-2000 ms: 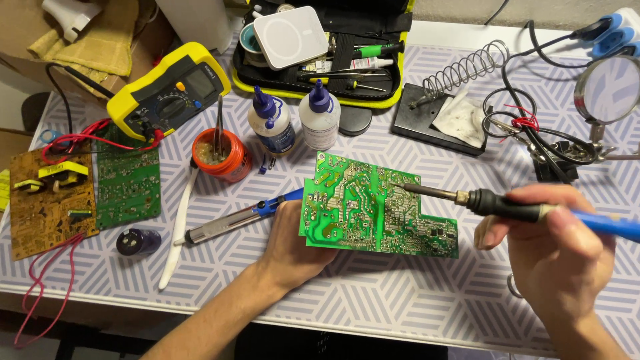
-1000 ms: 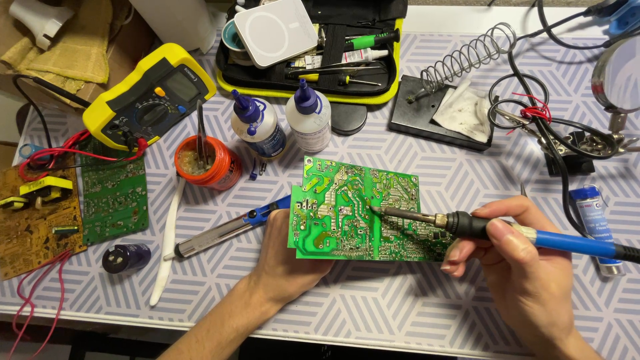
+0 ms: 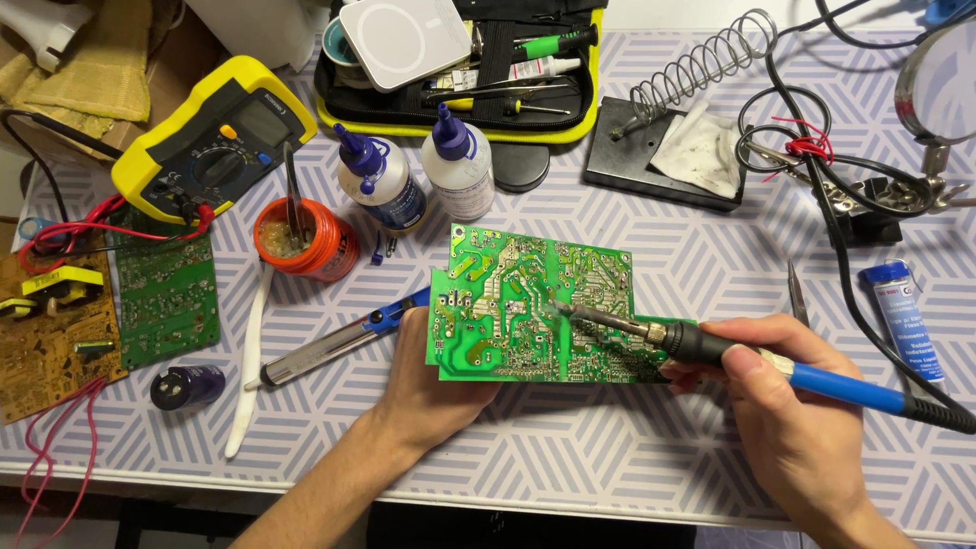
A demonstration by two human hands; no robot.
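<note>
A green printed circuit board [image 3: 526,305], its solder side toward me, is held up over the patterned table by my left hand [image 3: 435,389], whose fingers are mostly hidden behind it. My right hand [image 3: 785,404] grips a soldering iron [image 3: 717,347] with a blue handle and black collar. The iron's tip lies over the middle of the board; whether it touches is unclear. Close beside my left hand a blue and silver desoldering pump [image 3: 328,343] rests on the table.
An orange flux jar [image 3: 328,244], two purple-capped bottles [image 3: 457,168], and a yellow multimeter [image 3: 213,145] stand left and behind. Beyond are a tool case [image 3: 465,126] and an iron stand [image 3: 610,145]. To the right are a magnifier [image 3: 938,84], tweezers [image 3: 796,293] and a solder tube [image 3: 907,324].
The iron's tip has moved from the board's upper middle down toward its centre. My left hand still holds the board. The view has shifted somewhat.
</note>
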